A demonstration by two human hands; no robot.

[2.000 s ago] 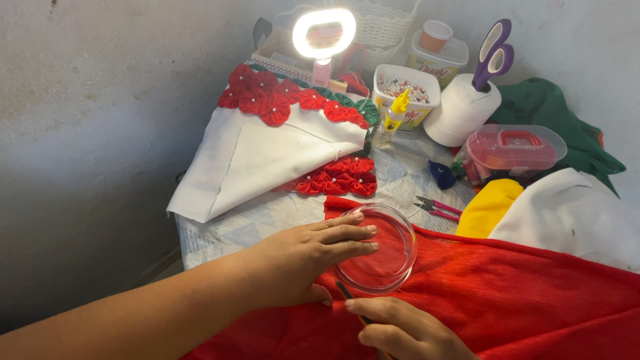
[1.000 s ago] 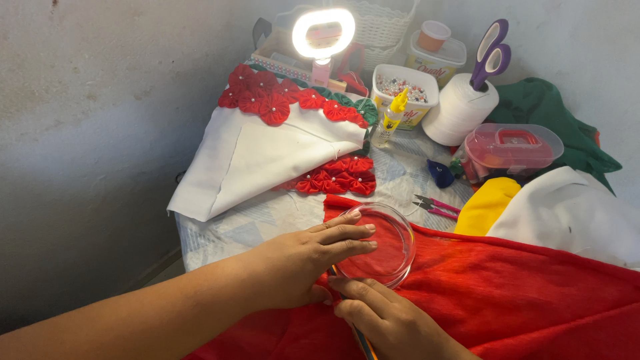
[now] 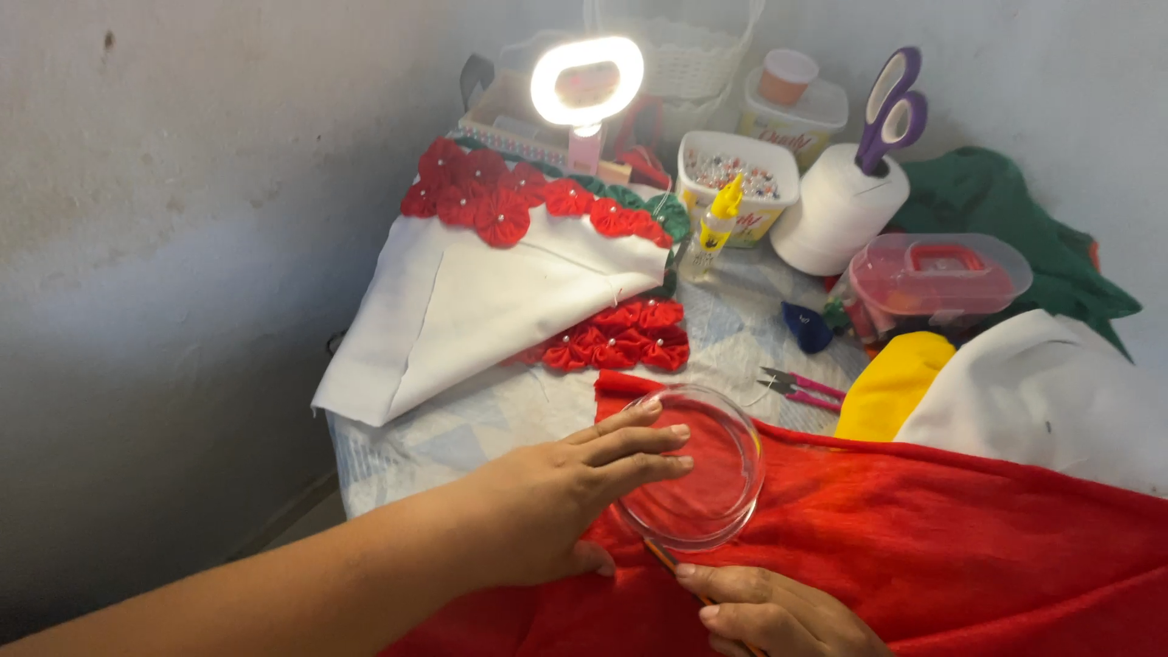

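Observation:
A clear round dish (image 3: 698, 467) lies on red fabric (image 3: 922, 520). My left hand (image 3: 575, 493) rests over the dish's left side, its fingertips on the rim and inner area, its thumb on the fabric. In my right hand (image 3: 776, 611) is a pencil (image 3: 671, 561), dark and orange, whose tip meets the lower left edge of the dish. Just beyond the dish lie thread snips with pink handles (image 3: 808, 388). White fabric (image 3: 493, 297) trimmed with red fabric yo-yos (image 3: 502, 217) and pearl beads is at the upper left, partly folded over.
Behind stand a lit lamp (image 3: 587, 80), a tub of beads (image 3: 737, 182), a glue bottle (image 3: 714, 228), a white thread cone (image 3: 839, 210) with purple-handled scissors (image 3: 892, 114), and a lidded plastic box (image 3: 935, 283). Yellow fabric (image 3: 892, 383) and white fabric (image 3: 1031, 401) lie at the right.
Compared with one second ago, my right hand and the pencil have moved right and down along the dish's lower edge. My left hand has stayed on the dish.

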